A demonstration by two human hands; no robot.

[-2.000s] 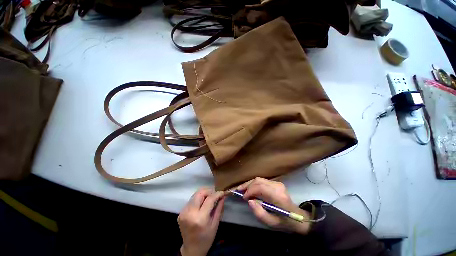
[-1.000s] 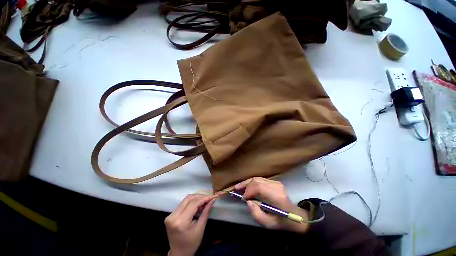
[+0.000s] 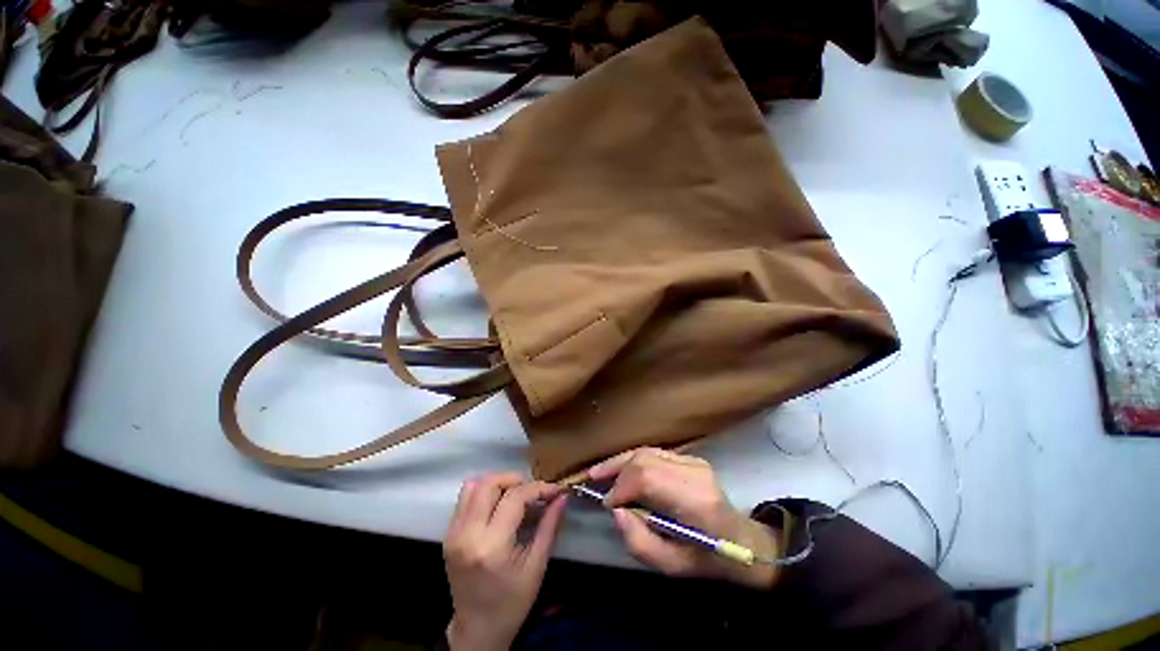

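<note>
A brown tote bag (image 3: 662, 204) lies on the white table with its handles (image 3: 305, 324) looped to the left. Pale loose threads lie on its upper left edge. My left hand (image 3: 499, 541) pinches the bag's near edge between thumb and fingers. My right hand (image 3: 674, 509) holds a slim pen-shaped tool (image 3: 687, 530) with a yellowish rear end, and its fingers also touch the bag's edge. The tool's thin tip is at the edge beside my left fingertips. A pale cord trails from its rear to the right.
Dark brown bags (image 3: 57, 280) lie at the left and more (image 3: 789, 45) at the far side. At the right are a tape roll (image 3: 994, 107), a white power strip (image 3: 1005, 188) with a black adapter (image 3: 1029, 234), and a stained red-edged board (image 3: 1126, 299).
My left hand moved out to the left along the bag's edge, then came back close to the tool tip. The bag and table have shifted slightly left and up in view.
</note>
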